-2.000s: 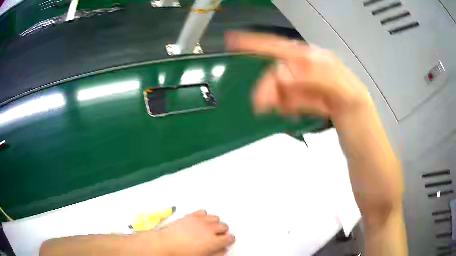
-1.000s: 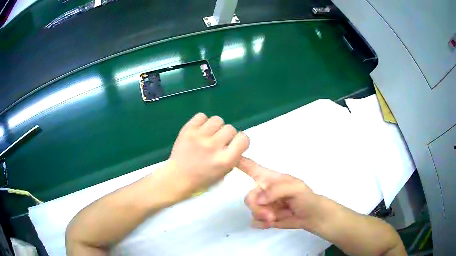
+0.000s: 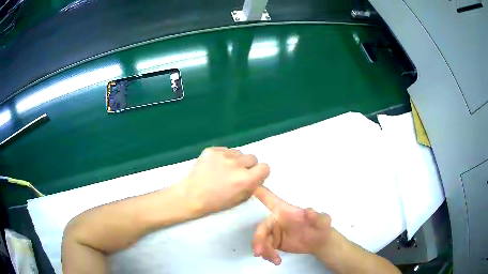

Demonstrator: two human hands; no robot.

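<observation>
A phone middle frame (image 3: 145, 91) lies on the green conveyor belt (image 3: 230, 118), left of centre, with its window open to the belt. My left hand (image 3: 227, 176) is curled into a fist over the belt-side edge of the white sheet, back of the hand up; its inside is hidden, so I cannot tell if it holds anything. My right hand (image 3: 291, 227) is lower right of it, palm side showing, index finger stretched to the left fist, its tip at or under the left fingers. The other fingers are loosely bent and nothing shows in them. No hand touches the frame.
A white sheet (image 3: 342, 176) lies under both forearms. A grey machine (image 3: 449, 96) stands at right. A pale post (image 3: 253, 12) rises at the belt's far side. A thin bar (image 3: 24, 130) and a yellow cable (image 3: 21, 182) are at left. A dark frame-like part (image 3: 369, 52) is far right.
The phone frame has shifted left in view. Both hands came together from apart and now sit slightly lower. The yellow tool seen earlier on the sheet by my left hand no longer shows.
</observation>
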